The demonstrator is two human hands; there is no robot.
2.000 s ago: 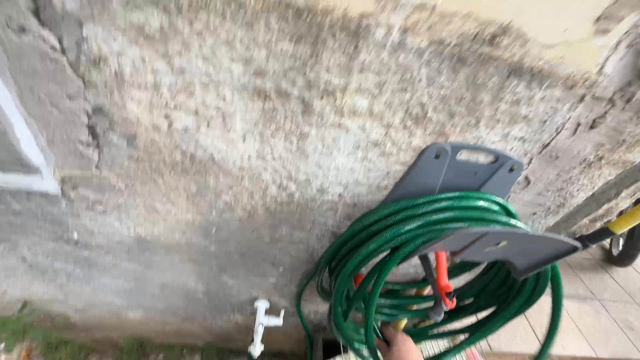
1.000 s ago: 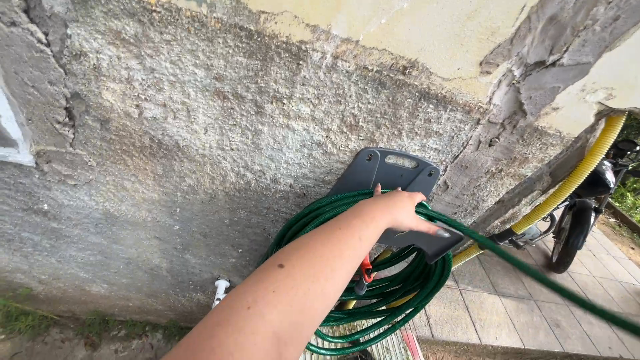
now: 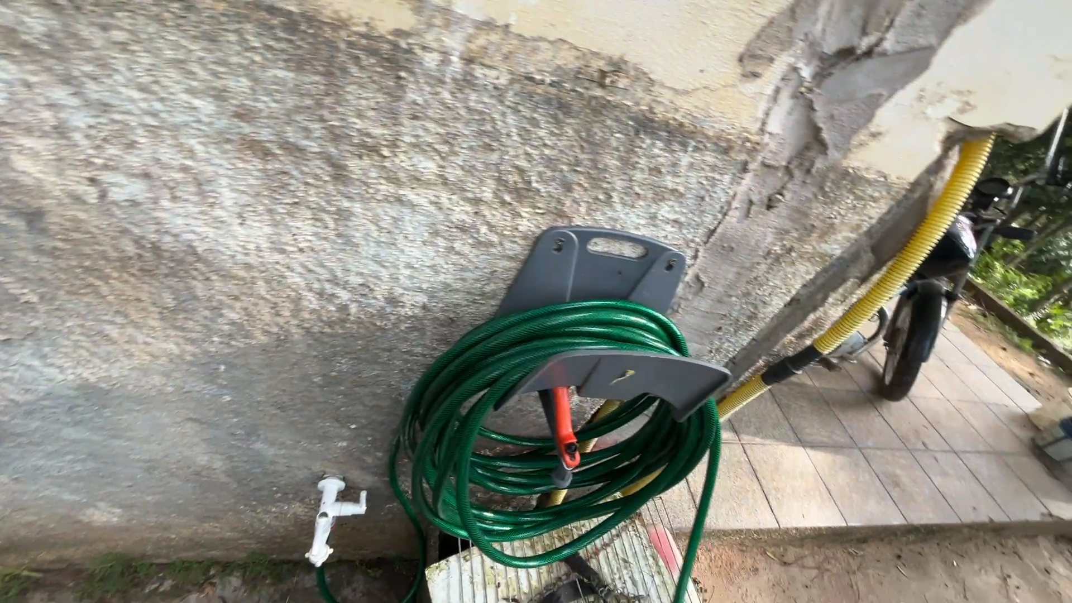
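Observation:
A green garden hose (image 3: 477,360) hangs in many loops over a grey plastic hose hanger (image 3: 615,272) on the rough wall. The hanger's front lip (image 3: 645,377) stands out before the coil. Inside the loops a spray nozzle with an orange-red part (image 3: 564,423) points downward. One length of hose drops from the coil's right side, past the bottom edge. At the lower left, a white plastic tap (image 3: 327,519) on the wall has green hose at its lower end. Neither of my hands is in view.
A yellow corrugated pipe (image 3: 913,251) slants along the wall at the right. Beyond it a motorcycle (image 3: 913,327) stands on tiled paving (image 3: 846,469). A ribbed, whitish slab (image 3: 494,578) lies below the coil. Cracked plaster (image 3: 796,117) marks the wall's corner.
A second ago my hand was at the hanger's top with a hose length stretching right; both the hand and that stretched length are gone from view. The hose coil still hangs there.

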